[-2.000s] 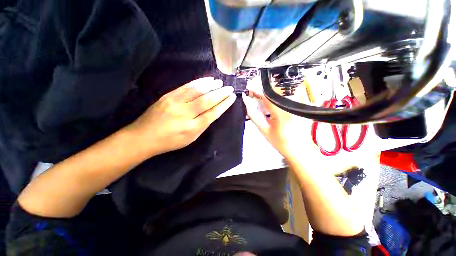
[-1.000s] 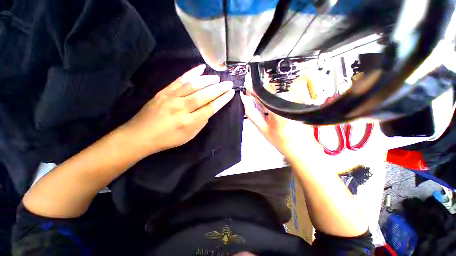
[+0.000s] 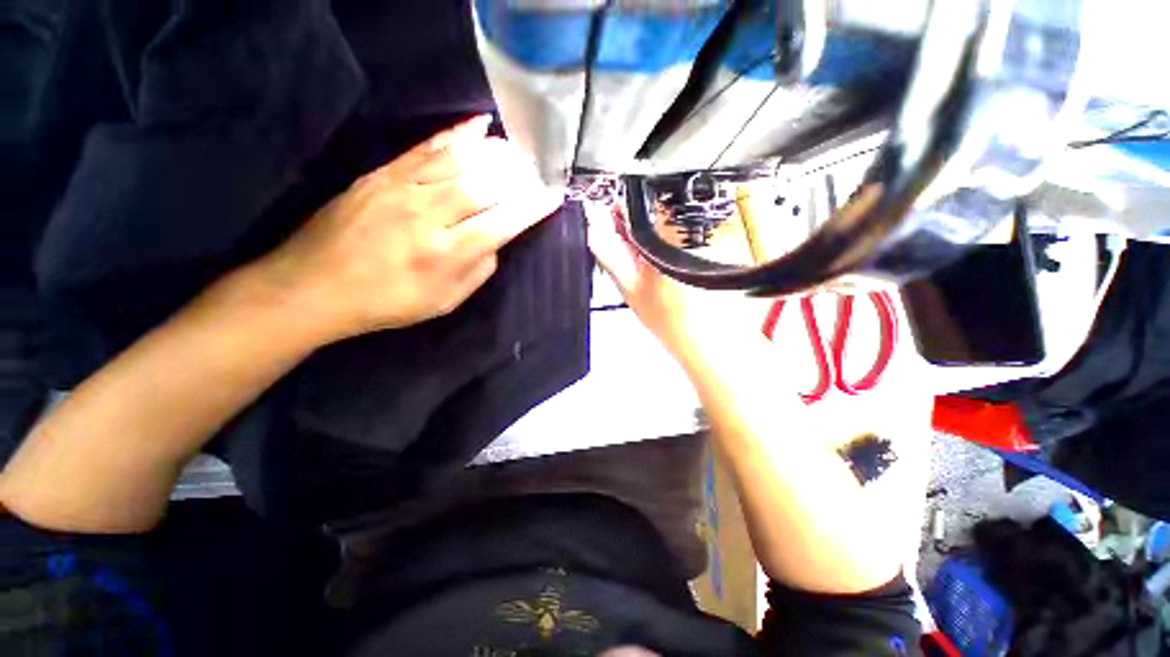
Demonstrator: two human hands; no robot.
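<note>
A large black garment (image 3: 423,372) lies left of the needle and hangs over the table's front edge. The sewing machine (image 3: 719,90), white and grey with a blue stripe, fills the top of the view. My left hand (image 3: 398,238) lies flat on the garment, fingertips close to the presser foot (image 3: 593,190). My right hand (image 3: 638,276) is at the cloth's right edge just below the foot, its fingers partly hidden by the machine's black curved part. Whether it pinches the cloth cannot be told. The small dark piece seen earlier at the fingertips cannot be made out.
Red-handled scissors (image 3: 862,340) lie on the white table right of my right hand. A black smartphone-like rectangle (image 3: 975,302) lies further right. Small dark bits (image 3: 869,458) show beyond my right forearm. A red object (image 3: 982,421) and a blue crate (image 3: 969,606) stand low at the right.
The view has shifted, so most things sit further left. My left fingertips have moved up to the presser foot. My right hand stays beside the foot. The dark piece between the fingertips no longer shows.
</note>
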